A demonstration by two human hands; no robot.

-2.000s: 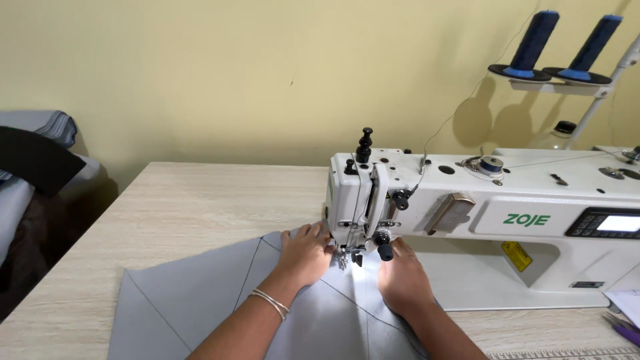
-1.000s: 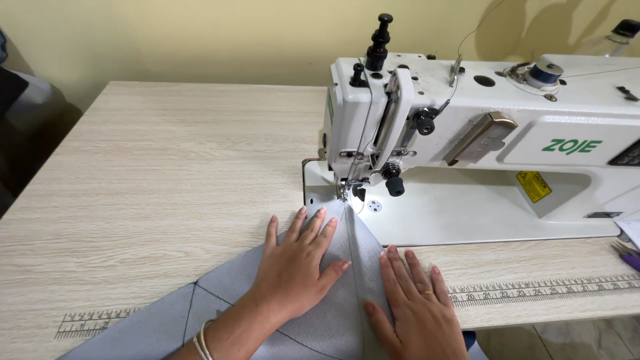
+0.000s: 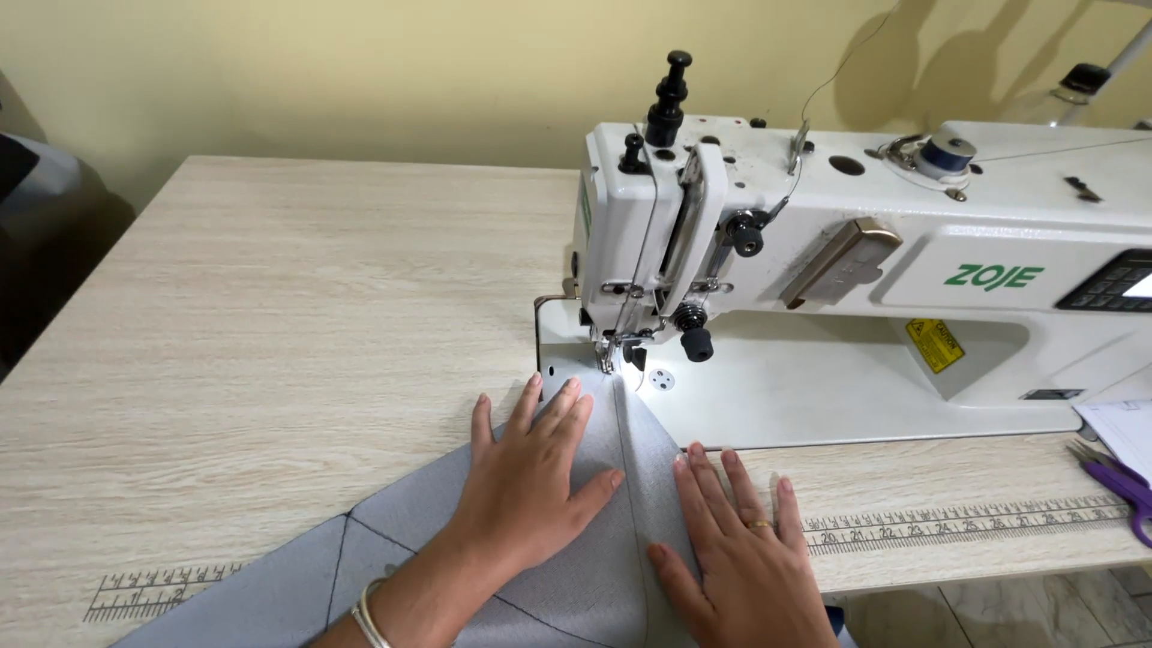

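Grey fabric [image 3: 594,558] with dark stitched lines lies on the table, its narrow tip at the presser foot [image 3: 607,356] of a white Zoje sewing machine [image 3: 810,207]. Flat on the fabric's left part rests my left hand [image 3: 526,486], fingers spread, the fingertips just short of the foot. My right hand [image 3: 738,549], wearing a ring, lies across the fabric's right edge with its fingers apart. A seam line runs between both hands towards the foot. The lower part of the fabric is cut off by the frame.
A ruler scale [image 3: 954,525] is marked along the table's front edge. Purple-handled scissors [image 3: 1120,486] and white paper [image 3: 1120,432] lie at the right. A blue bobbin [image 3: 947,155] sits on top of the machine. Behind it stands a bottle with a black cap [image 3: 1084,79].
Two seconds ago both hands were right beside the presser foot; they are now nearer to me, spread on the fabric. Since one second ago, hands and fabric look much the same. The view has shifted.
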